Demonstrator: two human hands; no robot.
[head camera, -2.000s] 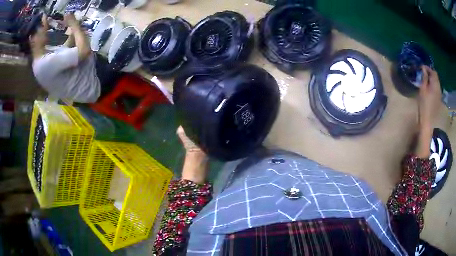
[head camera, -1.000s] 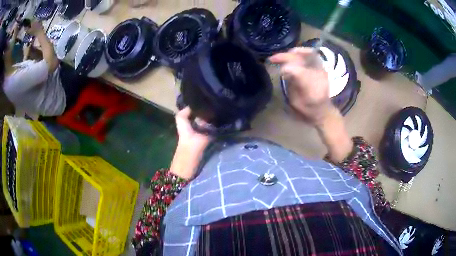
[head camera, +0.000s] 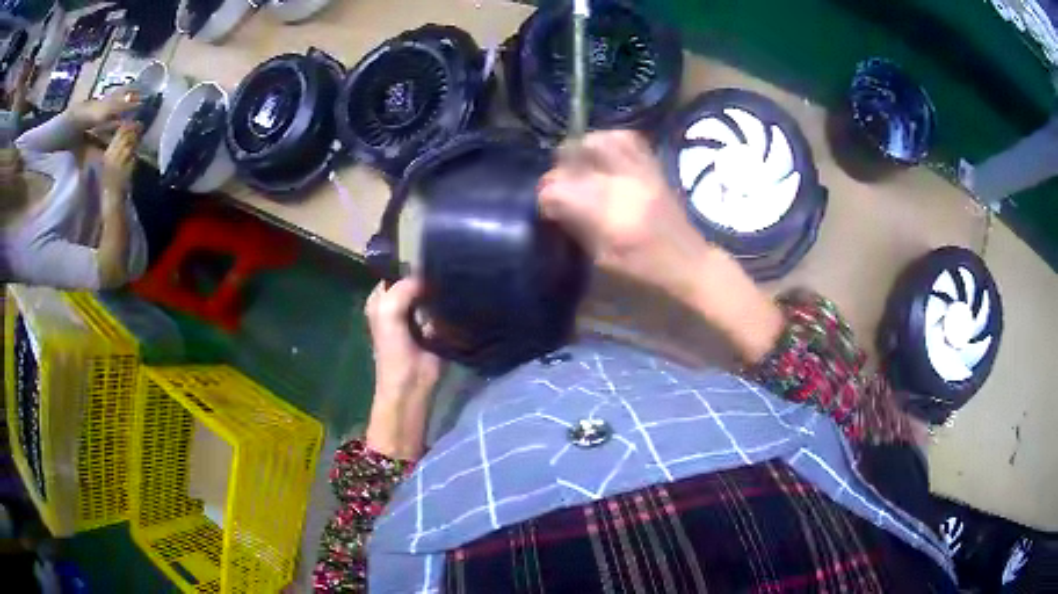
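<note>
A black fan unit (head camera: 493, 250) is held tilted on its side above the bench's near edge, its smooth dark wall facing up. My left hand (head camera: 400, 337) grips its lower left rim. My right hand (head camera: 615, 197) is at the unit's upper right side, closed on a thin pale brush (head camera: 579, 70) that points up and away. The brush's lower end is hidden by the fingers and the hand is slightly blurred. A dark pot (head camera: 890, 116) stands at the far bench edge.
White-bladed fan units (head camera: 743, 174) lie right of my right hand. Dark-side-up units (head camera: 408, 99) line the far left. Yellow crates (head camera: 226, 476) and a red stool (head camera: 215, 261) stand on the floor at left. Another person (head camera: 75, 209) sits at the upper left.
My right hand went from the pot to the held unit, bringing the brush. The unit has been turned from its printed face to its side wall. The view has shifted rightward.
</note>
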